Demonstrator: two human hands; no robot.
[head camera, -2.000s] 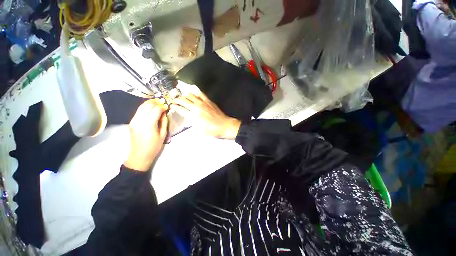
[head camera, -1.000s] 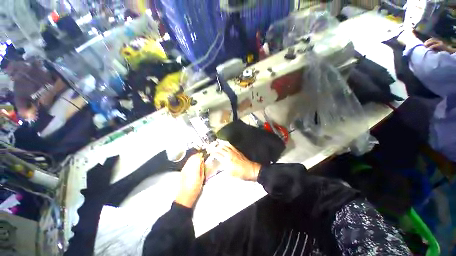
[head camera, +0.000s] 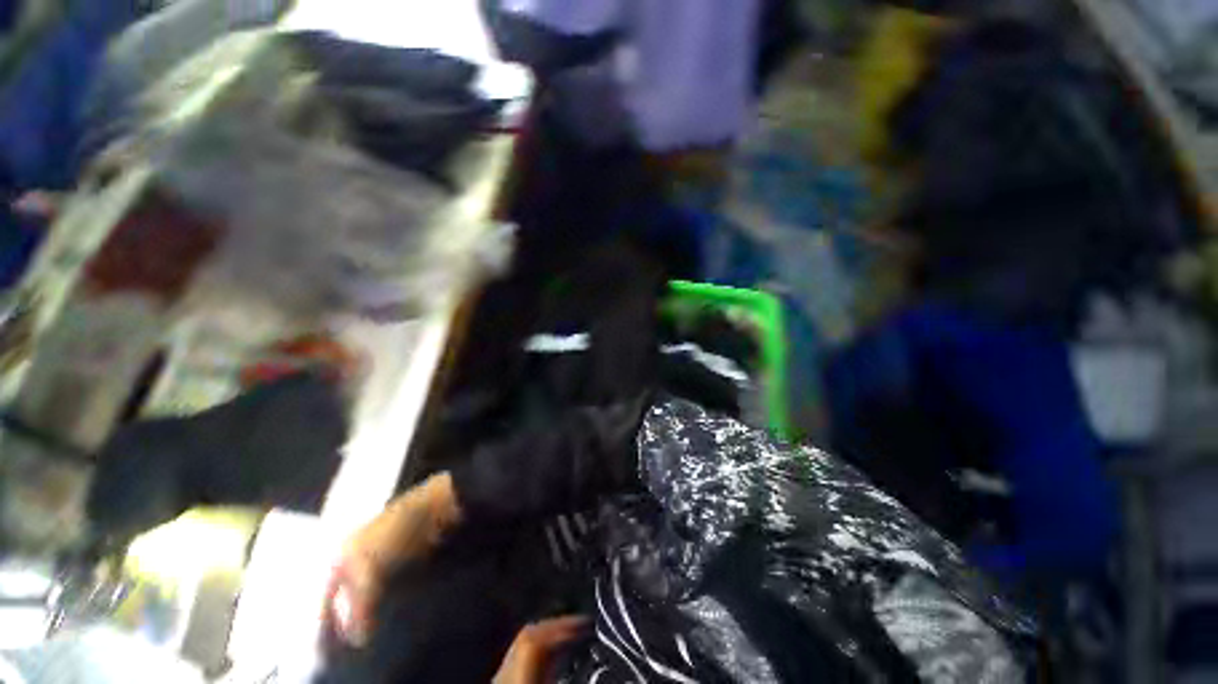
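Observation:
The view is strongly blurred. My right hand (head camera: 390, 551) is at the table's front edge, with its dark sleeve reaching in from the right. Its fingers point down-left, and dark cloth lies beside it; I cannot tell whether it holds any. My left hand (head camera: 537, 652) shows only in part at the bottom edge, against dark cloth over the lap, and its grip is unclear. The stack of black cut pieces (head camera: 221, 448) lies on the white table at the left. The needle area cannot be made out.
Red-handled scissors (head camera: 310, 356) lie behind the stack. The machine arm (head camera: 154, 247) and clear plastic bag (head camera: 314, 221) are at upper left. A green-rimmed basket (head camera: 775, 361) with dark and white material stands right of the table. A person in lavender (head camera: 688, 67) is at the top.
The view has swung right, bringing the basket further in. Both hands have left the needle area; the right is by the table edge, the left low over the lap.

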